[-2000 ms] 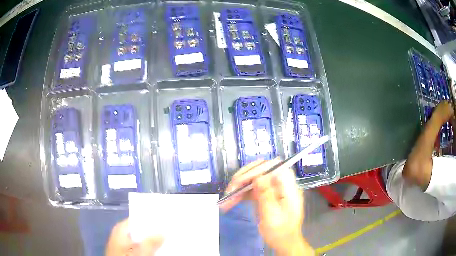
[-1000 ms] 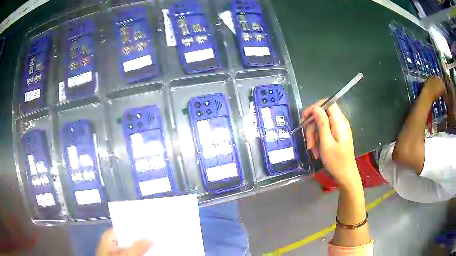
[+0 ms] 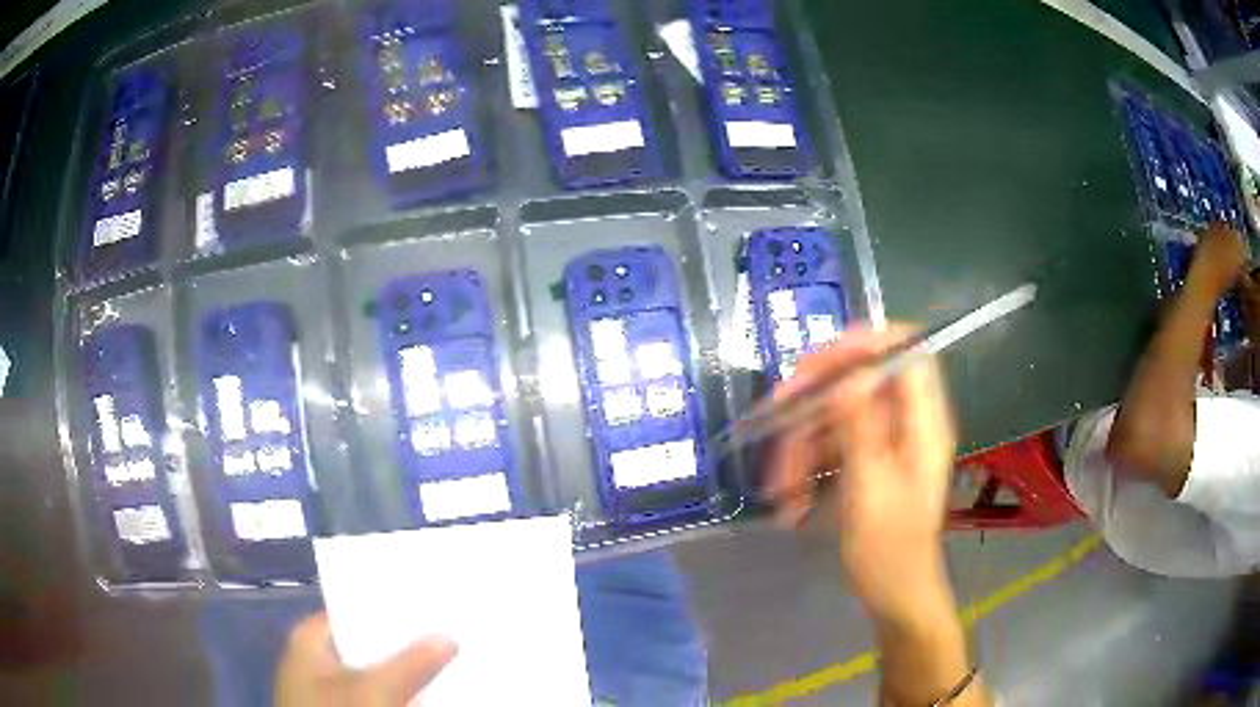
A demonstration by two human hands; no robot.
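My left hand [image 3: 362, 669] holds a white sheet [image 3: 463, 608] at the tray's front edge, thumb on top. My right hand [image 3: 871, 463] holds slim metal tweezers [image 3: 967, 325], blurred, their tip near the right side of the fourth phone [image 3: 643, 394] in the near row. My right hand covers the lower part of the near-right phone [image 3: 799, 297]. The clear tray [image 3: 532, 221] holds two rows of blue-purple phones, each back showing a white label where visible. I cannot tell whether anything is on the tweezer tip.
Green work surface [image 3: 953, 194] lies right of the tray. At far right another tray of phones [image 3: 1175, 173] lies under a person's hand [image 3: 1219, 256]. A red stool [image 3: 1016, 483] stands below, beside a yellow floor line [image 3: 829, 677].
Since one second ago, my right hand and tweezers have moved from the near-right phone leftward toward the fourth phone. The tray appears slightly shifted right in view. The sheet stays in my left hand.
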